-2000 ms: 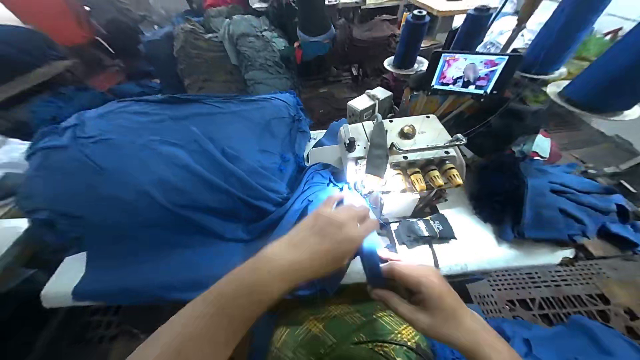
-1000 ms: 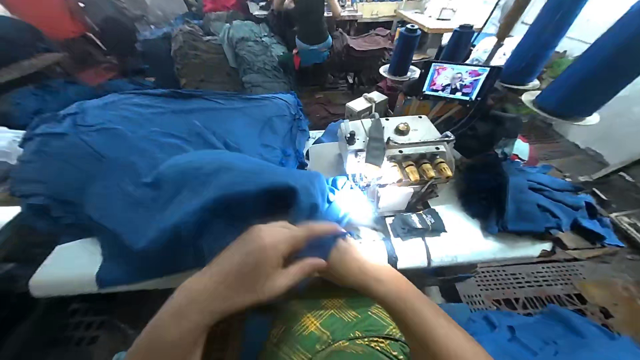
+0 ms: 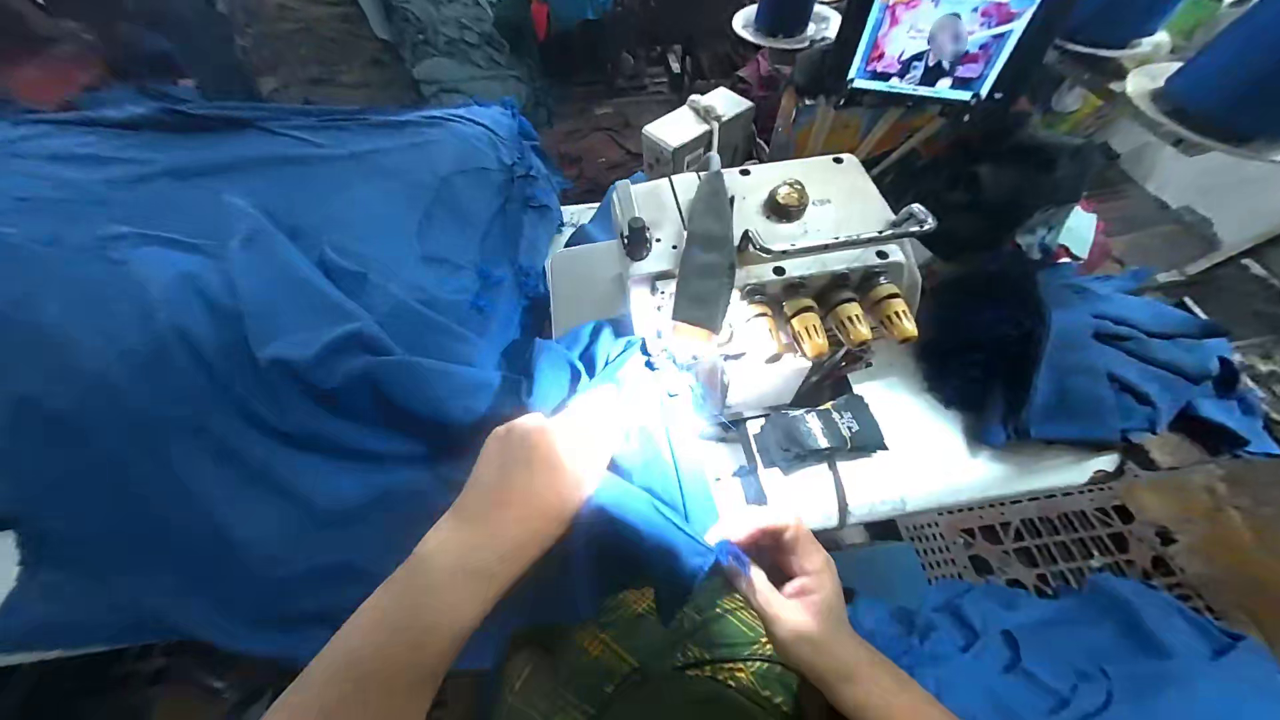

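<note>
An overlock sewing machine [image 3: 770, 230] with yellow tension dials [image 3: 848, 318] stands at the centre, its lamp glaring on the needle area. Blue knit fabric [image 3: 655, 500] runs from beside the presser foot down toward my lap. My left hand [image 3: 540, 465] lies on this fabric just left of and below the needle area; its fingers are lost in the glare. Nearer to me, my right hand [image 3: 785, 580] pinches the fabric's edge between thumb and fingers. Black labels [image 3: 820, 432] lie in a small bundle on the white table, right of the fabric.
A big heap of blue fabric [image 3: 250, 380] covers the table's left side. Thread cones [image 3: 785, 18] and a lit phone-like screen [image 3: 940, 45] stand behind the machine. More blue pieces [image 3: 1130, 360] lie at the right, others [image 3: 1080, 650] below, by a perforated panel [image 3: 1040, 545].
My hands, close together one second ago, are now apart: the left is up by the needle area, the right is lower, at the fabric's edge. The fabric raised in front of the machine has dropped flatter.
</note>
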